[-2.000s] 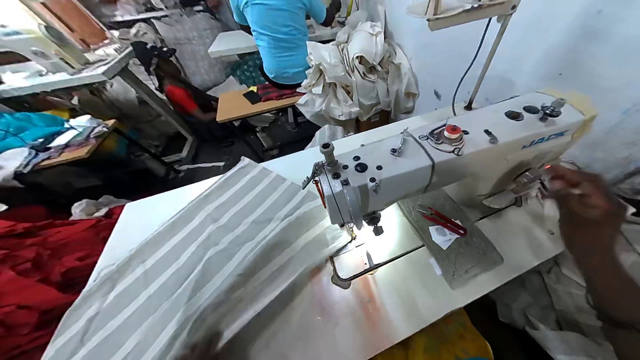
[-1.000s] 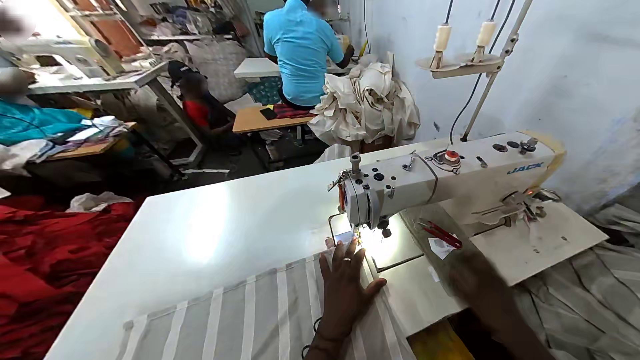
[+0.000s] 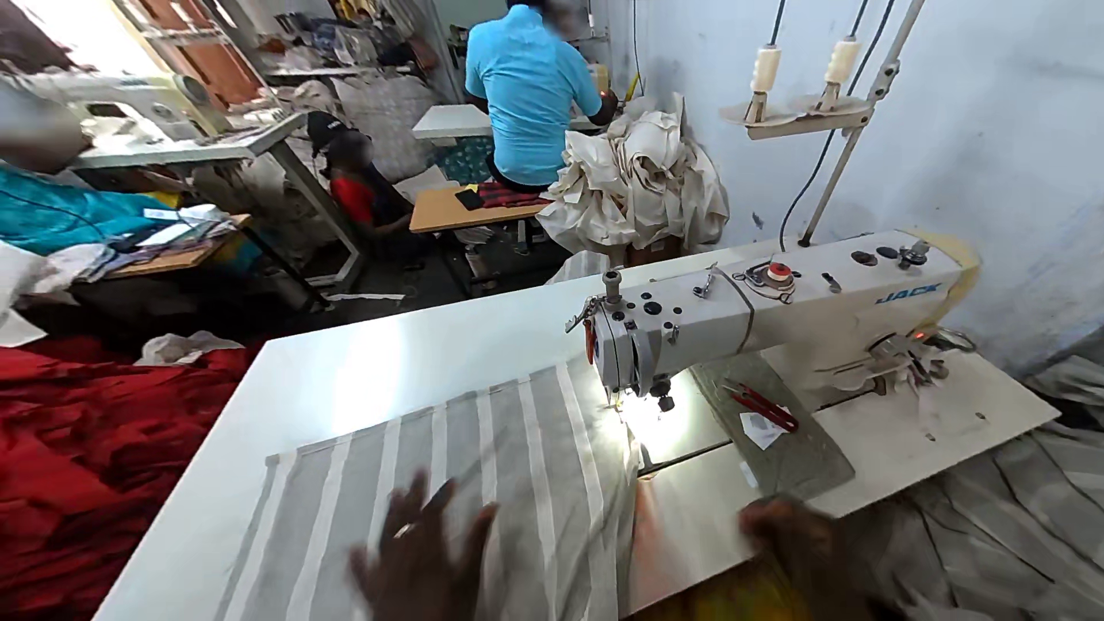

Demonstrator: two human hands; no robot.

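Grey and white striped fabric [image 3: 466,457] lies on the white sewing table, its right edge by the needle of a Jack industrial sewing machine [image 3: 690,319]. My left hand [image 3: 427,548], with a ring on one finger, is spread over the fabric, fingers apart; whether it touches the cloth is unclear. At the table's front edge, right of the fabric, is my right hand [image 3: 789,535], blurred, its fingers partly hidden. Red-handled thread snips [image 3: 759,405] lie beside a white scrap [image 3: 762,429] on the grey plate right of the needle.
Red fabric [image 3: 95,457] is heaped at the left. More striped fabric [image 3: 1000,517] hangs at the right. Behind the table are a pile of cream cloth [image 3: 642,185], a wooden bench [image 3: 457,211] and a person in a blue shirt [image 3: 526,95]. A thread stand [image 3: 811,121] rises behind the machine.
My left hand has moved from beside the needle toward the table's front, left of it. The striped fabric is spread farther back on the table. My right hand has moved away from the snips toward the front edge.
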